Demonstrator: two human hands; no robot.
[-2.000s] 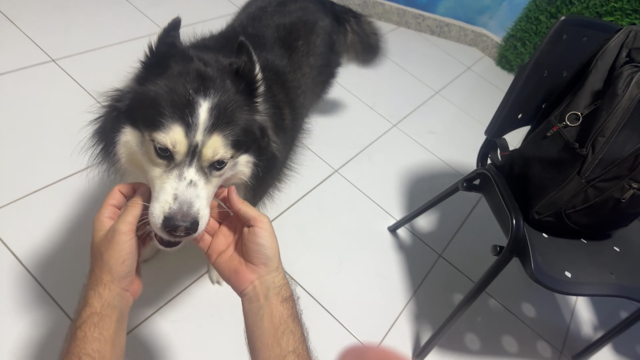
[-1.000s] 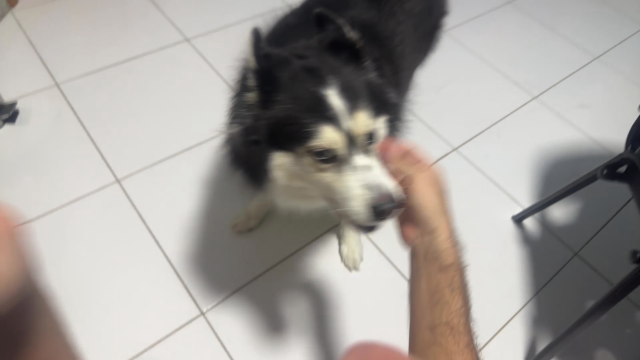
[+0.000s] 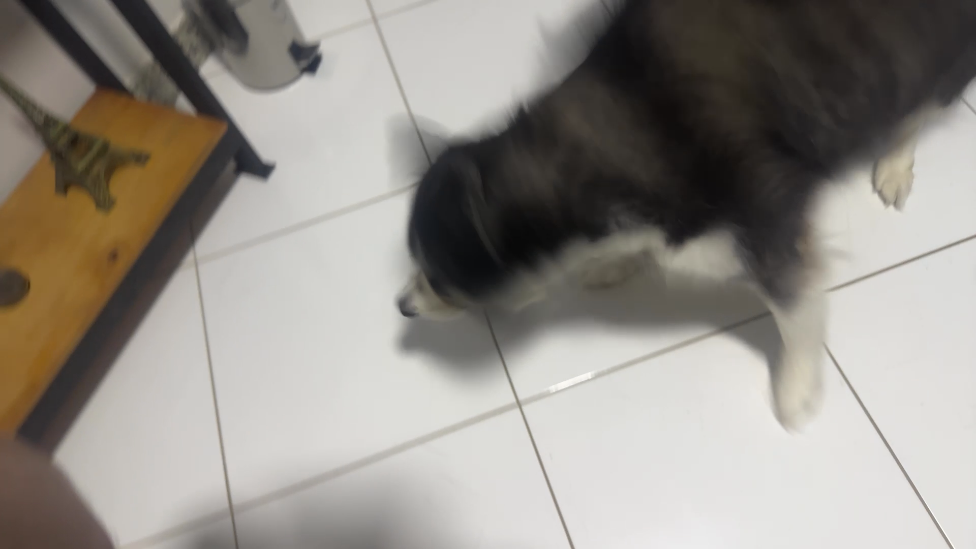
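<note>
A black and white dog (image 3: 648,137), blurred by motion, stands on the white tiled floor with its head low and its muzzle pointing left. One front leg is planted at the right. A blurred, rounded brownish shape (image 3: 46,499) fills the bottom left corner; it may be part of my left hand, but its fingers cannot be made out. It does not touch the dog in this view. My right hand is out of the frame.
Along the left side is a wooden shelf (image 3: 145,152) with a dark metal frame. A small Eiffel Tower figurine (image 3: 84,156) and a round dark object (image 3: 13,287) are on it. Behind it, a light cylindrical bin (image 3: 263,46) stands on the floor.
Both hands were at the dog's muzzle, then only my right hand touched its face; now neither touches it. The dog has turned its head down and to the left. The view has swung left.
</note>
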